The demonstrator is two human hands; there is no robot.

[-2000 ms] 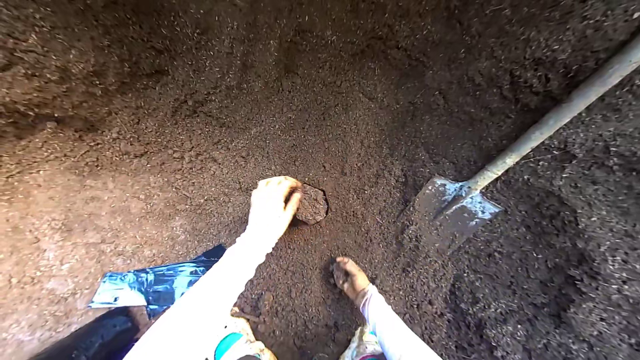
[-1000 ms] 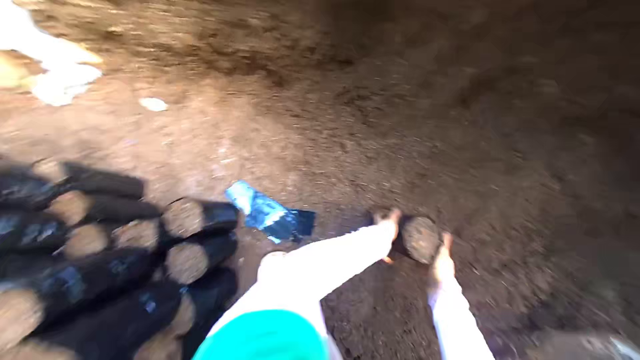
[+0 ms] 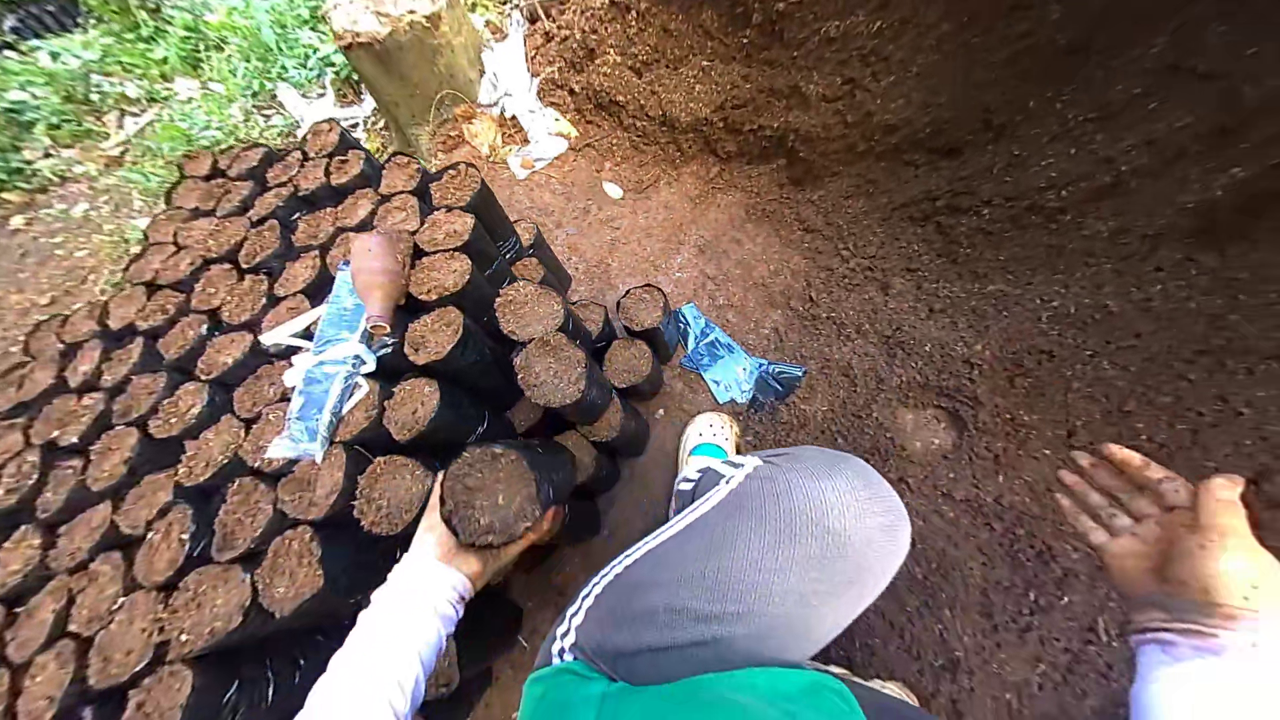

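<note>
My left hand grips a black plastic grow bag filled with soil, its soil-filled top facing me, beside the large group of filled bags on the left. At the right, my right hand is palm up with fingers spread, holding nothing, over the dark loose soil. A bundle of flat empty black plastic bags lies on the ground between the filled bags and the soil.
A tied plastic bundle and a brown bottle-like object lie on the filled bags. Beyond stand a wooden stump and a white crumpled sheet. My bent knee and clog are in the middle. Soil banks up behind.
The view has swung left to the filled bags. A second ago both hands were around a filled bag over the soil; now my left hand alone holds one, and my right hand is apart from it.
</note>
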